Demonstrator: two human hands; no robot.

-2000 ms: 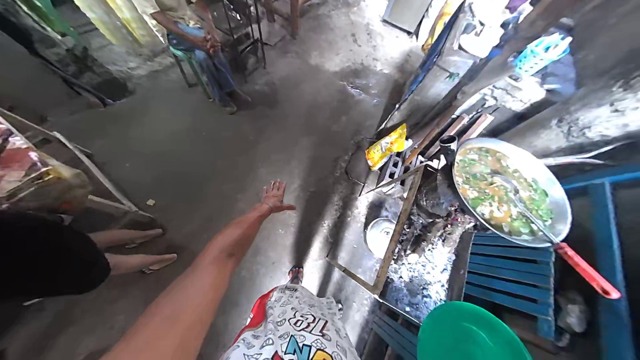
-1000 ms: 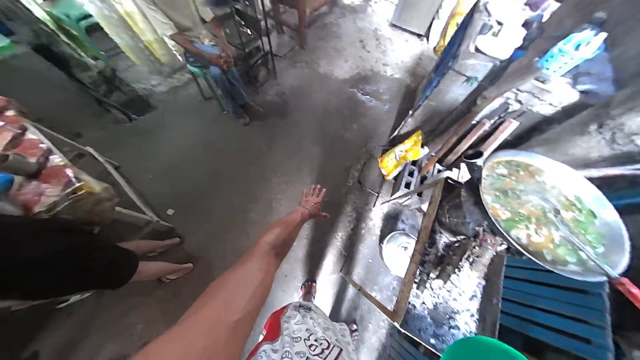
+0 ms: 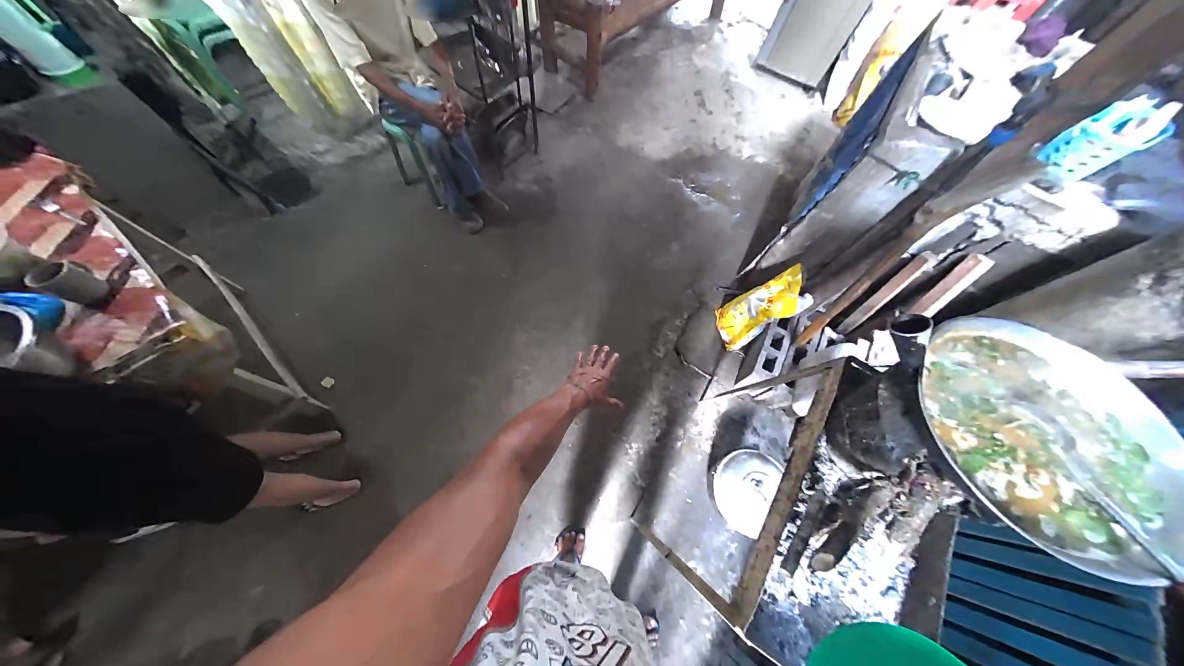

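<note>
My left hand (image 3: 595,377) reaches forward over the concrete floor, fingers spread and holding nothing. My right hand is out of view. To the right, a wide metal pan (image 3: 1045,444) holds a steaming stew with green vegetables, and a long utensil rests in it. Beside it stands a blackened pot (image 3: 869,421) above a wood fire with charred firewood (image 3: 837,532) and ash. A round silver lid or plate (image 3: 747,492) lies left of the hearth's wooden edge. The rim of a green plastic basin (image 3: 879,647) shows at the bottom.
A yellow packet (image 3: 760,307) lies by a hollow concrete block (image 3: 772,350). A blue slatted bench (image 3: 1050,592) is under the pan. At left stand a person in black (image 3: 120,453) and a cluttered table (image 3: 92,250). Another person (image 3: 425,102) sits ahead on a green stool.
The view has shifted, so the pan sits farther right and less of the green basin shows. My left hand stays outstretched with spread fingers. The pan's red handle has left the view.
</note>
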